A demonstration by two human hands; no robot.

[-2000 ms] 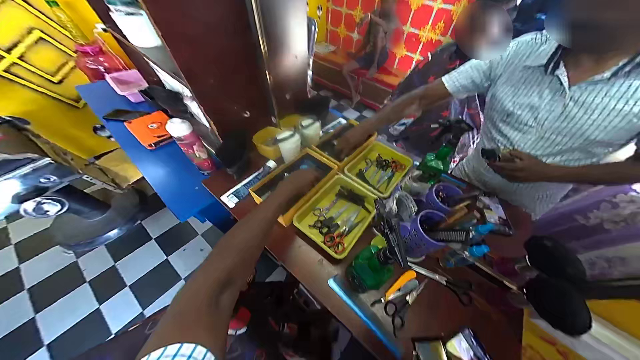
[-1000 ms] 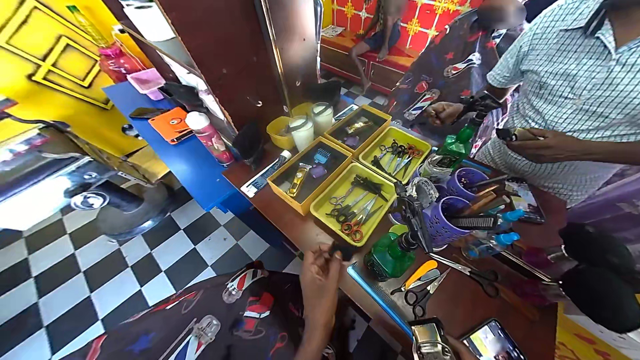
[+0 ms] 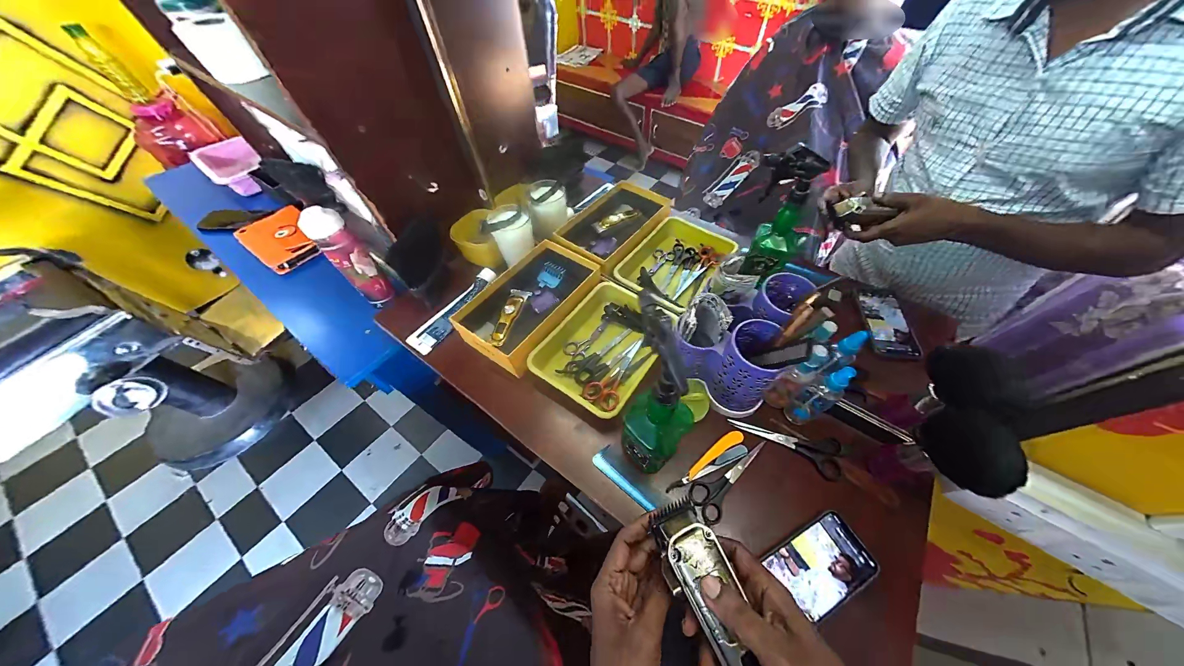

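A gold hair clipper (image 3: 698, 564) is held between both hands above the table's near edge. A black comb guard (image 3: 673, 518) sits at its blade end. My left hand (image 3: 629, 587) grips the guard with its fingertips. Around the clipper body is my right hand (image 3: 768, 606), its thumb on the top face. Black-handled scissors (image 3: 717, 490) and an orange-handled tool (image 3: 717, 453) lie just beyond the guard. To the right rests a phone (image 3: 821, 566) with its screen lit. Whether the guard is fully seated cannot be told.
Beyond stand a green spray bottle (image 3: 655, 427), a yellow tray (image 3: 546, 365) of scissors, an orange box (image 3: 518, 356) with a gold trimmer, and a purple basket (image 3: 740, 375). The mirror behind reflects them and a person in a checked shirt. A patterned barber cape (image 3: 407, 583) covers the lower left.
My left hand was at the orange box, then came back near the table's front edge with a small dark thing. Now it is at the clipper's blade end, beside my right hand.
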